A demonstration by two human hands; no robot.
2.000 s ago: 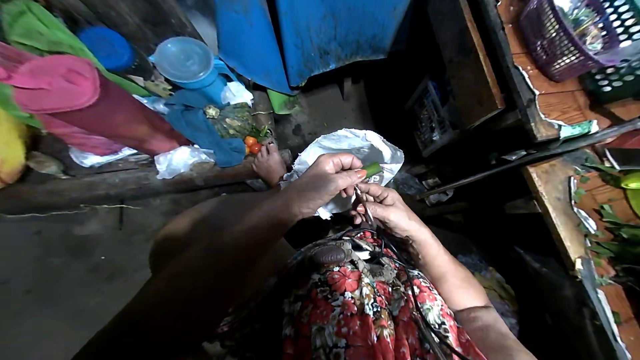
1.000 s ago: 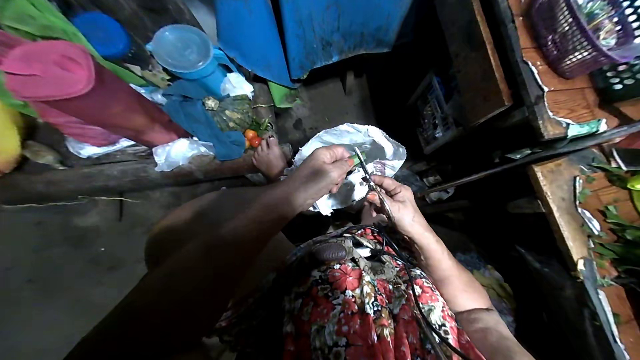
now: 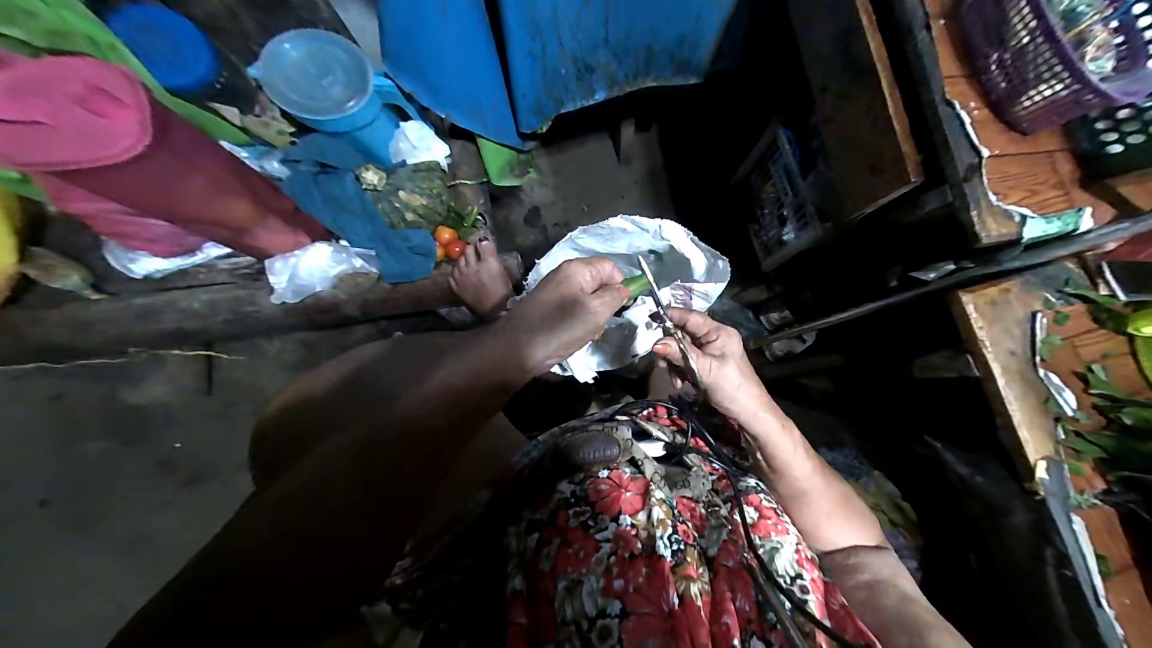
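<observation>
My left hand (image 3: 576,306) pinches a short green vegetable piece (image 3: 637,286) between thumb and fingers; its exact kind cannot be told. In my right hand (image 3: 711,355) is a narrow knife (image 3: 659,301), its blade pointing up and away, right beside the green piece. Both hands are over a white plastic sack (image 3: 693,256) with its mouth open, which stands low in front of my lap. What lies inside the sack is mostly hidden.
Several small tomatoes (image 3: 447,241) lie by my bare foot (image 3: 481,279). A blue lidded pitcher (image 3: 346,117), a teal cloth (image 3: 346,207) and a pink fabric item (image 3: 171,171) are at the left. At right, a purple basket (image 3: 1017,72) and green leaves (image 3: 1125,418) rest on a worn tabletop.
The knife in my right hand has shifted about the green piece, and its blade now points more steeply upward than two seconds ago. My left hand stays over the sack.
</observation>
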